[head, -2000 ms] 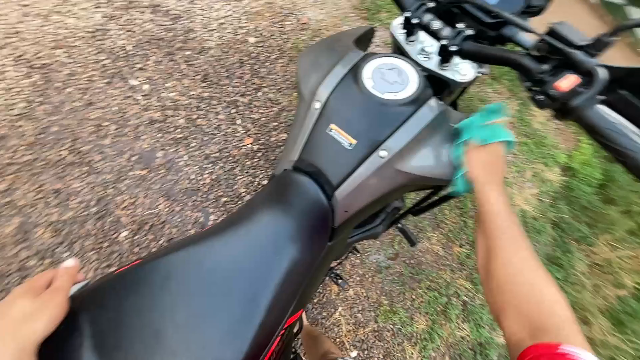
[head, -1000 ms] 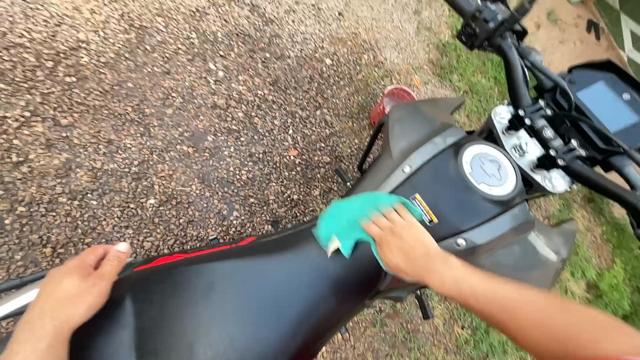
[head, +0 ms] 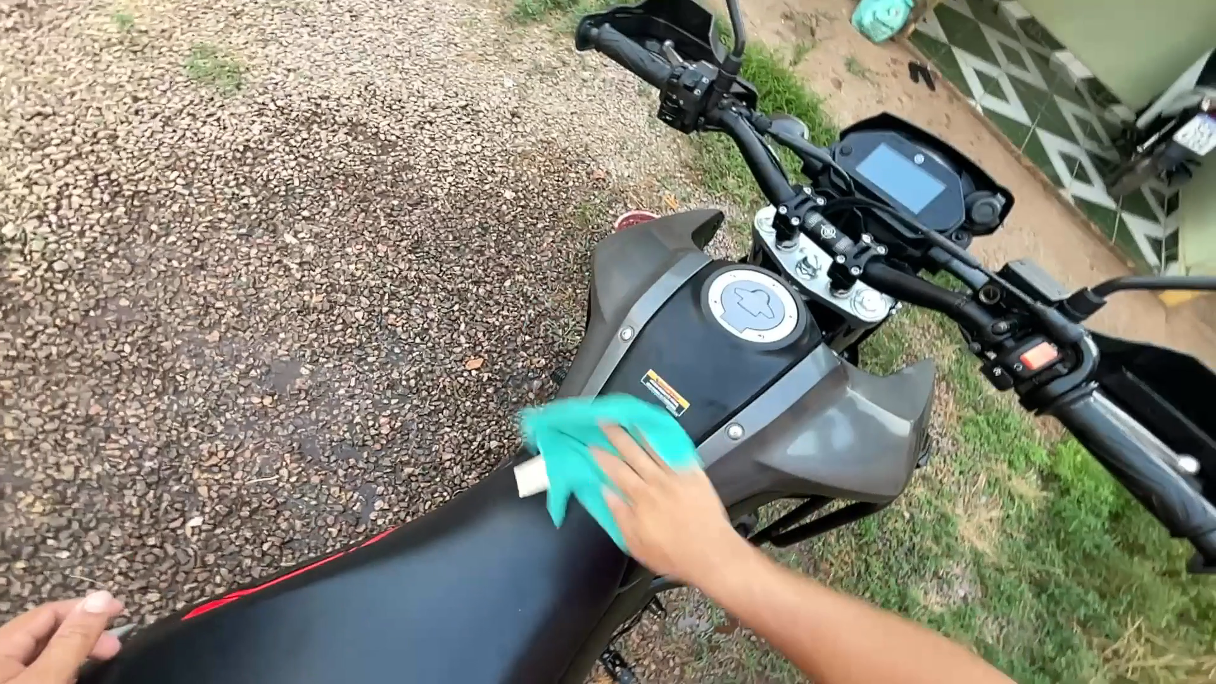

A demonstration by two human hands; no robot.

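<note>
My right hand (head: 665, 508) presses a teal cloth (head: 608, 446) with a white tag onto the motorcycle where the black seat (head: 408, 589) meets the fuel tank (head: 703, 351). Just ahead of the cloth are a warning sticker (head: 665, 392) and the round fuel cap (head: 753, 306). At the lower left edge, my left hand (head: 62, 636) is by the rear of the seat, partly out of view; what its fingers touch, perhaps a rear grab rail, is mostly hidden.
The handlebar (head: 931, 290) with its display (head: 902, 179) crosses the upper right. Gravel (head: 285, 332) lies left of the motorcycle, grass (head: 1026, 494) to the right. A red object (head: 636, 219) shows behind the tank shroud. Part of another vehicle (head: 1164, 133) stands by a tiled floor at the far right.
My right hand moved with the cloth from the right tank shroud back to the front of the seat, where it was a second ago too. My left hand remains near the seat's rear.
</note>
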